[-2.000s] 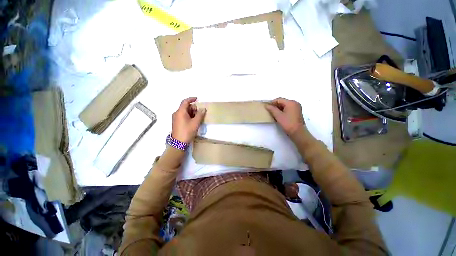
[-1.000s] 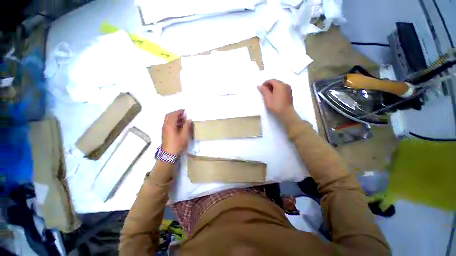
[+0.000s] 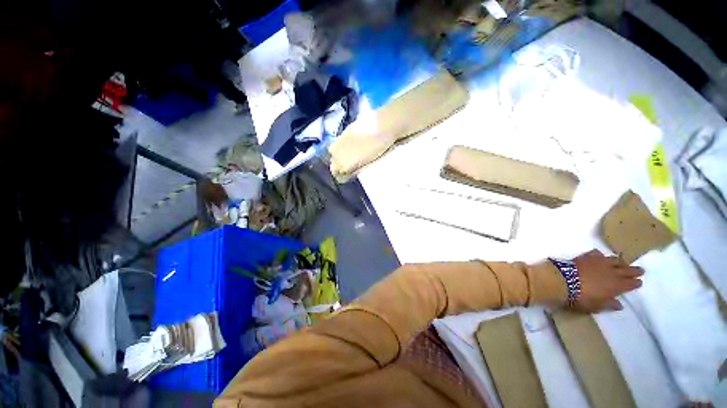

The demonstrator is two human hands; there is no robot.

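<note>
My left hand [image 3: 606,280], with a beaded bracelet at the wrist, lies palm down with fingers apart on the white sheets at the right. It grips nothing that I can see. Two khaki strips [image 3: 507,358] [image 3: 591,358] lie side by side below it, cut off by the bottom edge. A brown holed piece [image 3: 635,226] juts out from the white sheets [image 3: 689,307] just beyond my fingers. A thick khaki strip bundle [image 3: 510,174] and a white-topped strip stack [image 3: 470,213] lie farther left. My right hand cannot be made out.
A large khaki pile [image 3: 398,123] lies at the table's far left edge, near blue sheer material [image 3: 391,56]. A yellow marked strip [image 3: 658,171] lies at the right. A blue bin [image 3: 199,275] with scraps stands on the floor at left. The iron is out of view.
The view has swung left, bringing in the blue bin and losing the iron. My left hand has moved from beside the khaki strips to the white sheets near the holed piece. My right hand has left view.
</note>
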